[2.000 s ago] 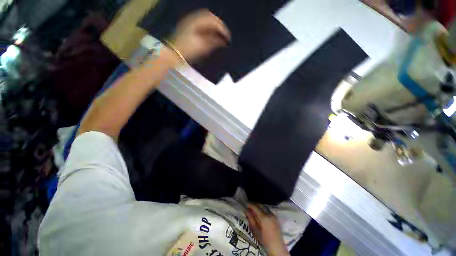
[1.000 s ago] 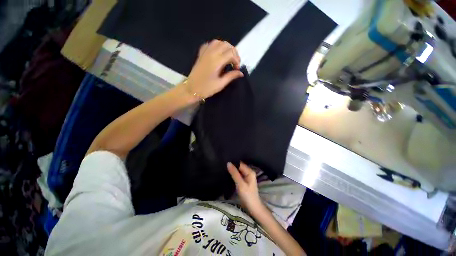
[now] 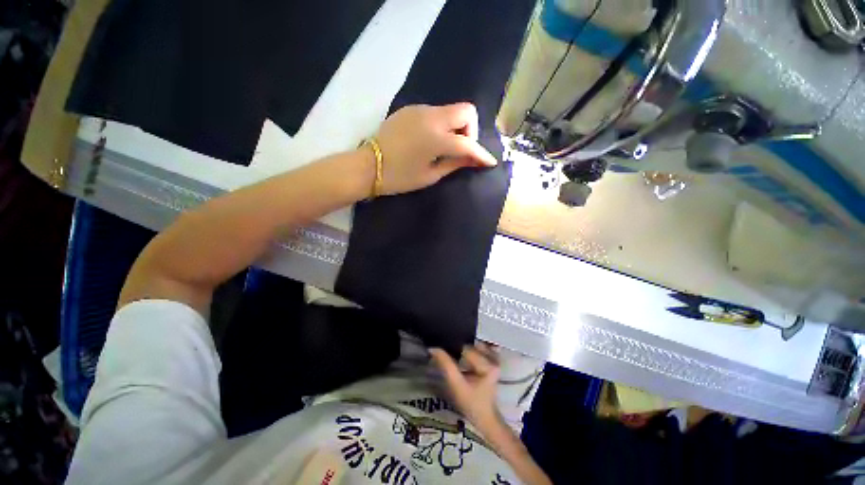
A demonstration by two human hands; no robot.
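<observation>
A long black cut panel (image 3: 427, 227) runs from beside the machine head over the table's front edge to the lap. My left hand (image 3: 432, 147), with a bracelet, lies on it, thumb and forefinger together at its right edge beside the lit presser foot and needle area (image 3: 517, 150). The needle tip cannot be made out. My right hand (image 3: 471, 381) is at the panel's lower end near the lap, thumb and fingers at the cloth edge. Stacked black cut pieces (image 3: 209, 66) with stepped corners lie on the table to the left.
The sewing machine head (image 3: 759, 85) stands at the upper right. Thread snips (image 3: 726, 313) lie right of the bed. A ruler strip (image 3: 607, 346) runs along the table's front edge. A blue crate (image 3: 85, 294) stands at the left. Dark cloth (image 3: 294, 341) hangs below the table edge.
My left hand has moved from over the bunched cloth to the panel's edge by the presser foot. The panel now lies flatter. The camera view has shifted closer to the machine.
</observation>
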